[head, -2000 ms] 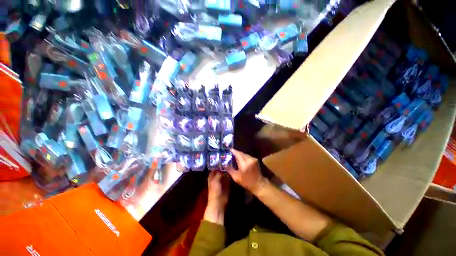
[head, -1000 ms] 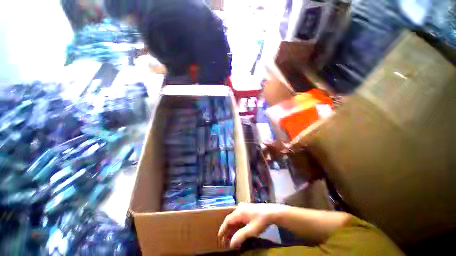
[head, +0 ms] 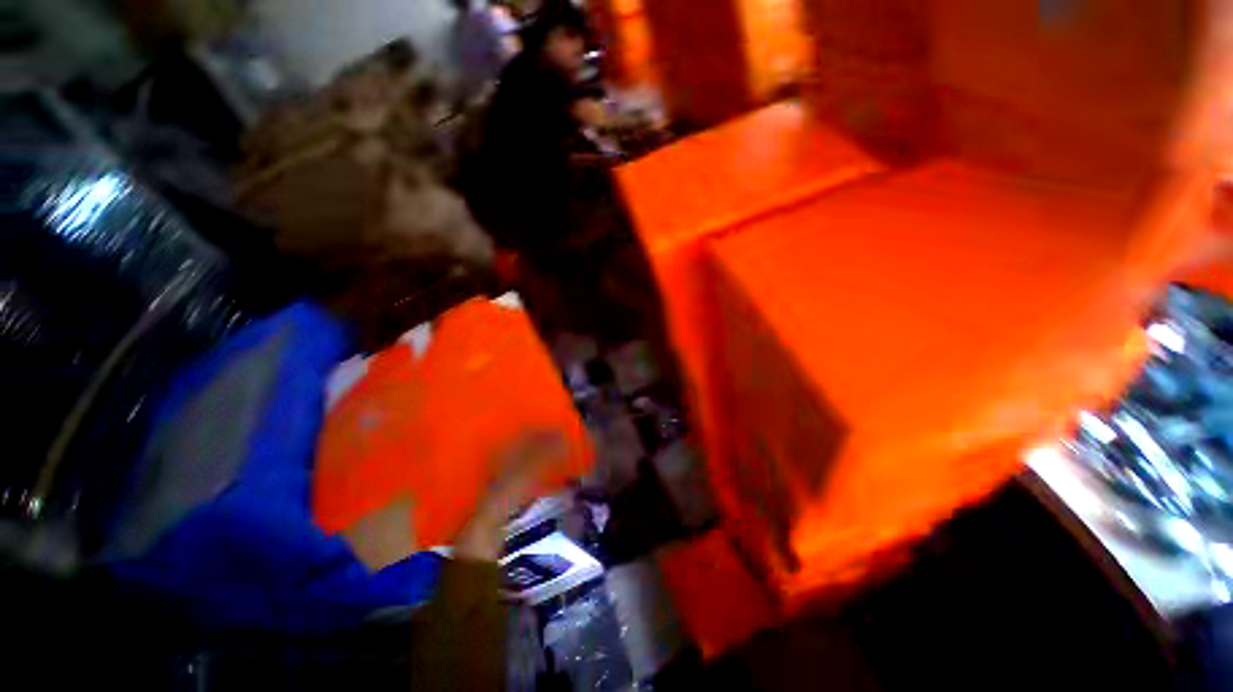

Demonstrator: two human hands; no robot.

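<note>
Flat or folded orange box pieces lie left of centre, beside and partly over a large blue block. My left hand is blurred and reaches up from the bottom edge, over the lower right part of the orange pieces. I cannot tell whether its fingers grip them. My right hand is not in view.
Large orange boxes fill the right side. The heap of bagged units is at the far right on the white table. The blue block and dark film-wrapped goods are at left. A person in dark clothes is behind.
The view has swung away from the cartons to the orange boxes and blue block. My right hand has left the picture, and my left hand now shows over the orange pieces.
</note>
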